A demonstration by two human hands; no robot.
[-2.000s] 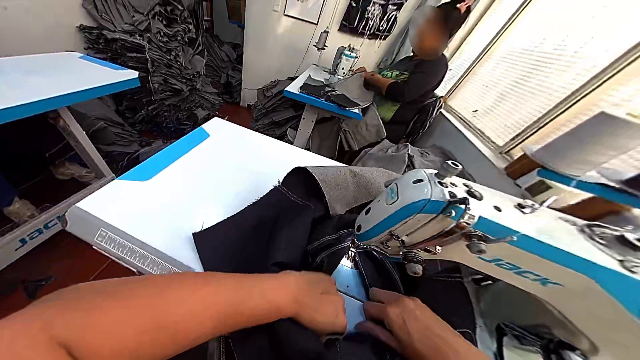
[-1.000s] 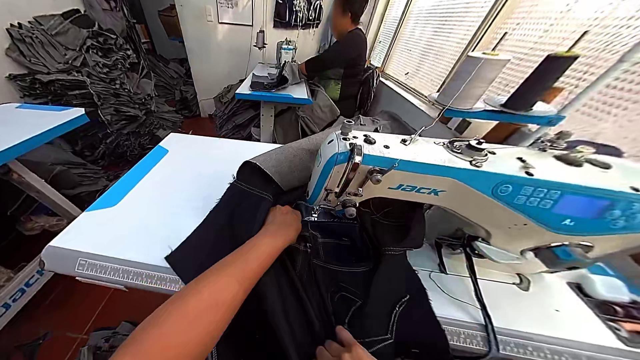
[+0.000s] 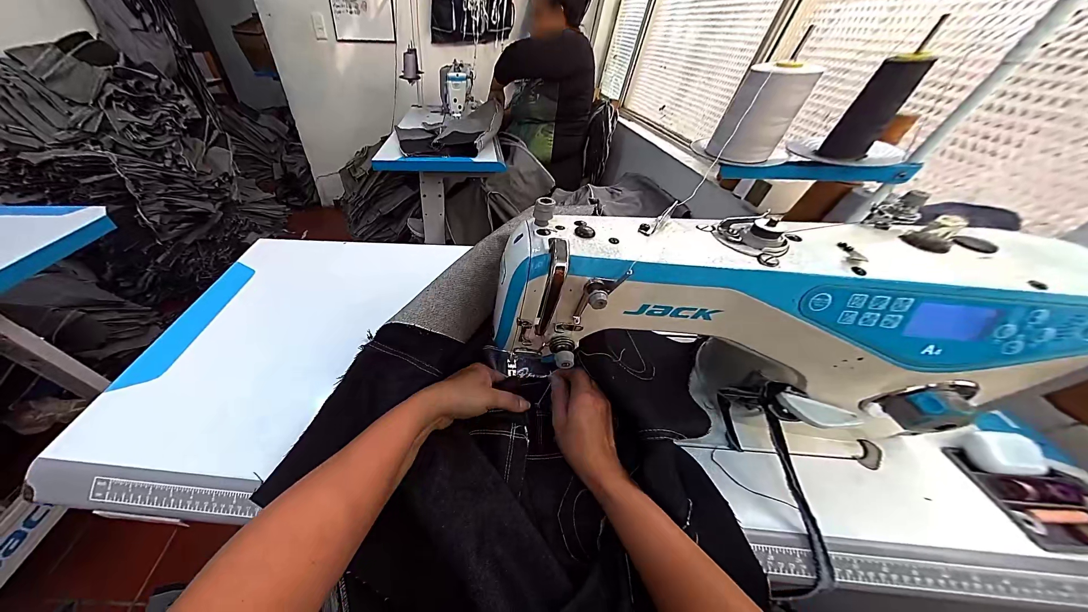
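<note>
Dark denim garment pieces [image 3: 459, 484] with pale topstitching lie across the Jack sewing machine [image 3: 646, 297] bed and hang over the front edge. My left hand [image 3: 472, 393] grips the denim just left of the presser foot [image 3: 512, 365], thumb on top. On the right, my right hand [image 3: 582, 416] pinches the cloth close below the machine head, its fingertips near the needle area. The two hands are a short way apart. The needle tip is too small to make out.
The white table [image 3: 280, 323] has a ruler strip [image 3: 170, 495] along its front edge. Behind stand thread cones [image 3: 765, 110] on a rack. A co-worker [image 3: 552, 93] sits at another machine. Piled grey garments [image 3: 102, 161] fill the left. A tray [image 3: 1020, 501] lies at right.
My right hand has moved up from the lower part of the denim to beside the machine head. My left hand remains near the presser foot.
</note>
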